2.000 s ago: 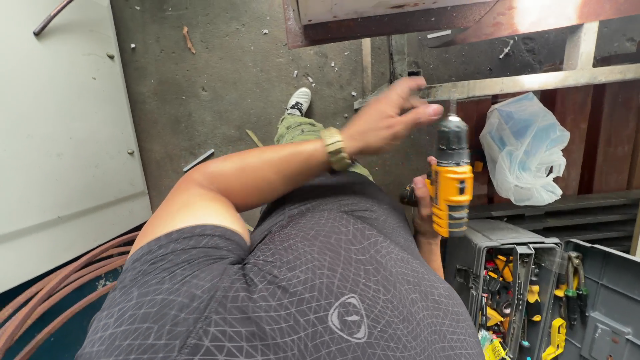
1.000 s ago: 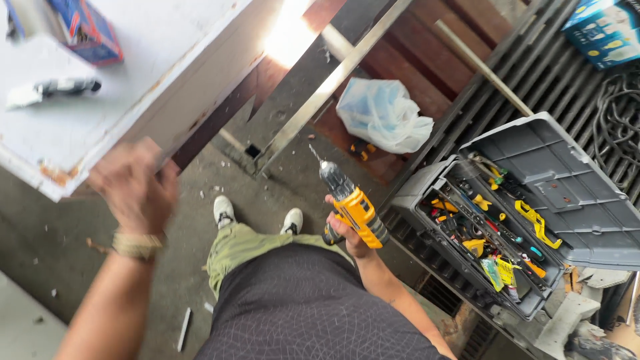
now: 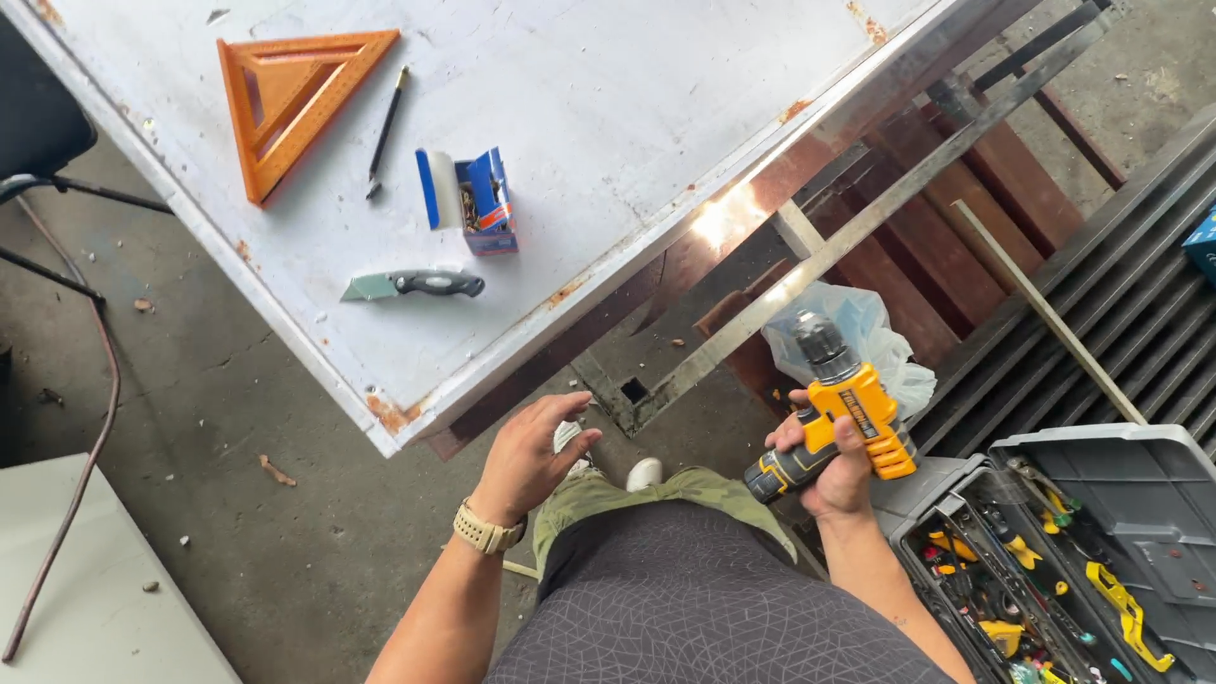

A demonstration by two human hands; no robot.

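My right hand (image 3: pixel 836 465) grips a yellow and black cordless drill (image 3: pixel 860 418) by its handle, chuck tilted up and away from me. Empty and with fingers apart, my left hand (image 3: pixel 537 456), a tan watch on its wrist, hangs beside the near corner of a white metal-topped table (image 3: pixel 608 104). On that top lie an orange speed square (image 3: pixel 304 104), a black pencil (image 3: pixel 388 133) and a utility knife (image 3: pixel 413 284). Near them stands a blue cardboard box (image 3: pixel 489 214), flaps raised, with small metal fasteners inside.
An open grey toolbox (image 3: pixel 1092 437) full of hand tools is at lower right. A plastic bag (image 3: pixel 883 332) sits behind the drill. A metal frame (image 3: pixel 731 332) juts out below the table edge. Dark slats (image 3: pixel 1064 323) and a wooden strip (image 3: pixel 1050 313) lie at right, a pale panel (image 3: pixel 95 589) at lower left.
The view has swung toward the tabletop. My left hand has left the drill's tip, where it was two seconds ago, and is now off the table corner. The drill stays in my right hand.
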